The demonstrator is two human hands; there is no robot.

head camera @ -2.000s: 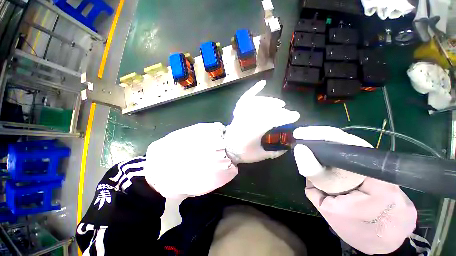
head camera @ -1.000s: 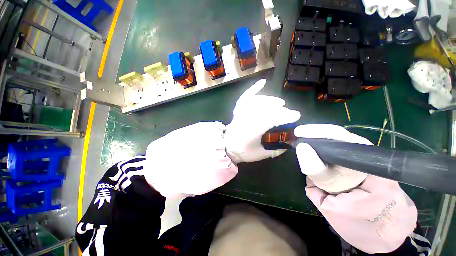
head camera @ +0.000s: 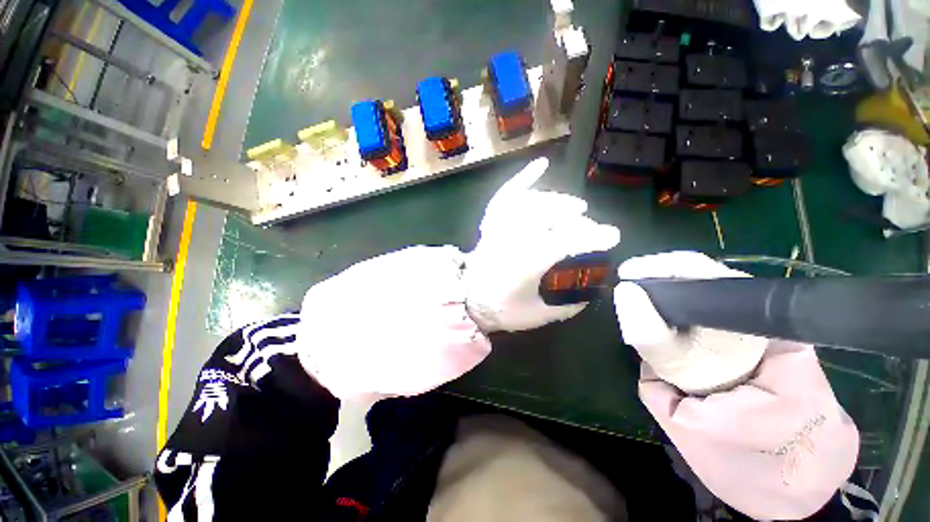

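My left hand (head camera: 525,260), in a white glove, holds a copper-wound choke coil (head camera: 578,276) between thumb and fingers over the bench. The coil's copper winding faces right, with black edges around it. My right hand (head camera: 688,321), also white-gloved, grips a long dark-grey handheld tool (head camera: 806,309) that runs out past the right edge. The tool's tip is hidden by my right fingertips, which are close beside the coil; I cannot tell whether the tip touches it.
Three blue-topped seated coils (head camera: 438,112) stand on a silver-white fixture bar (head camera: 357,189) with yellowish seats (head camera: 323,135) at its left. Waiting coils (head camera: 711,181) form a black block at upper right. A crumpled white glove (head camera: 885,168) and a pale hose (head camera: 803,229) lie at right.
My right hand and the tool have shifted slightly right, away from the coil, and the tool lies more level. More of the coil's winding shows. The whole view has shifted slightly.
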